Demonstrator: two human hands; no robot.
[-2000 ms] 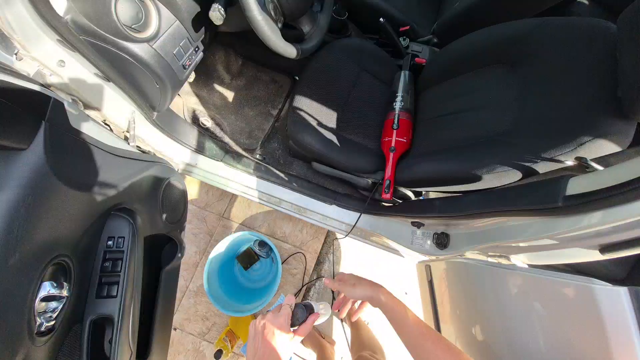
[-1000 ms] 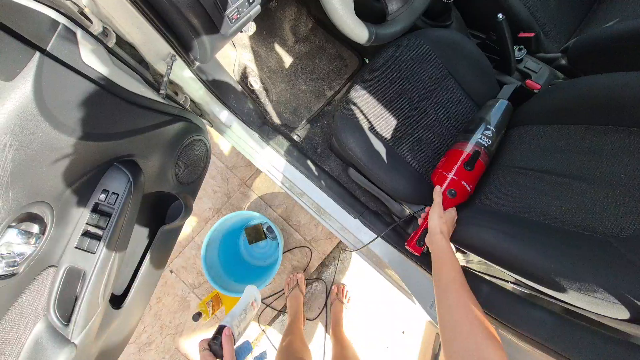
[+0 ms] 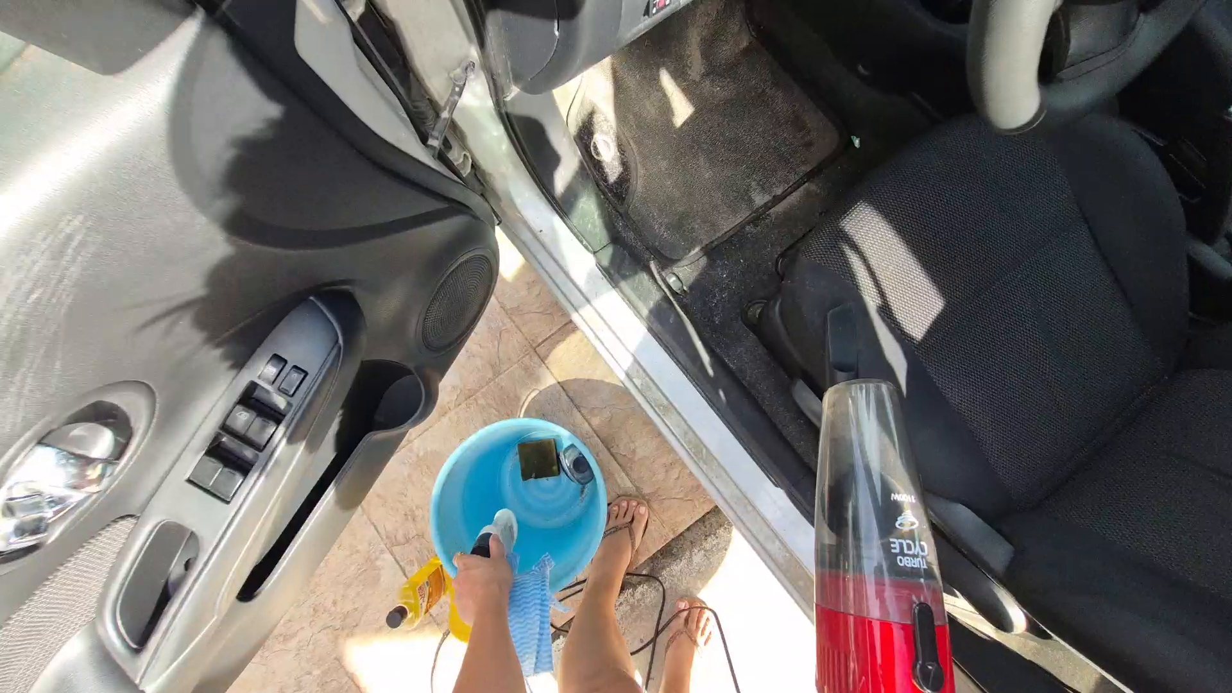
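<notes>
My left hand [image 3: 484, 582] is closed around a small item [image 3: 496, 534] with a black part and a pale, translucent end, over the near side of a light blue plastic bucket [image 3: 450, 510]. A blue-and-white patterned cloth [image 3: 532, 616] hangs beside this hand at the bucket's rim. Inside the bucket lie a dark yellowish sponge [image 3: 538, 459] and a small dark-and-silver object [image 3: 577, 464]. At the lower right, a red handheld vacuum cleaner [image 3: 881, 577] with a clear dust chamber and black nozzle points up the view; its handle is cut off below. My right hand is out of view.
The open car door [image 3: 318, 433] stands left, and the door sill [image 3: 664, 395] crosses diagonally. Beyond it are a floor mat [image 3: 712, 135], driver's seat [image 3: 1001, 318] and steering wheel [image 3: 1006, 67]. A yellow bottle [image 3: 421, 592], black cable [image 3: 662, 616] and my sandalled feet [image 3: 626, 525] are near the bucket.
The vacuum, lying on the seat two seconds ago and then gripped by my right hand, has come off the seat toward me. My left hand has moved over the bucket.
</notes>
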